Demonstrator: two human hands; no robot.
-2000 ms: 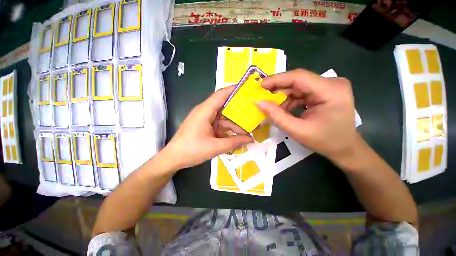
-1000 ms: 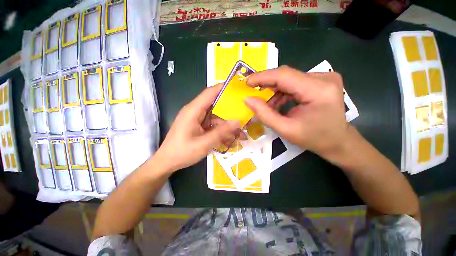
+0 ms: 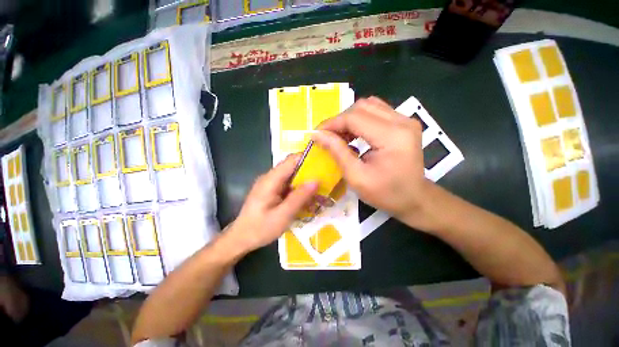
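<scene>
A phone frame (image 3: pixel 304 157) is held tilted at the centre, over the central sticker sheets (image 3: pixel 293 112). A yellow adhesive sticker (image 3: pixel 317 171) lies against it and covers much of it. My left hand (image 3: pixel 261 210) grips the frame from the lower left, thumb over its lower part. My right hand (image 3: pixel 383 156) is at the upper right, its thumb and fingers pinched at the sticker's top edge; the frame's top is hidden behind them. A white liner sheet with openings (image 3: pixel 444 149) lies slanted under my hands.
A frame tray (image 3: pixel 186 234) with rows of yellow-bordered frames is at left. Sticker sheets lie at right (image 3: pixel 548 125) and far left (image 3: pixel 20 203). A dark block (image 3: pixel 461 34) stands at upper right beyond the bench. Printed tape (image 3: pixel 298 44) runs along the back edge. Other trays lie beyond it.
The view has shifted, showing more trays at the top. The frame is now tilted more steeply, and my right hand has closed over its top, hiding the upper end seen before.
</scene>
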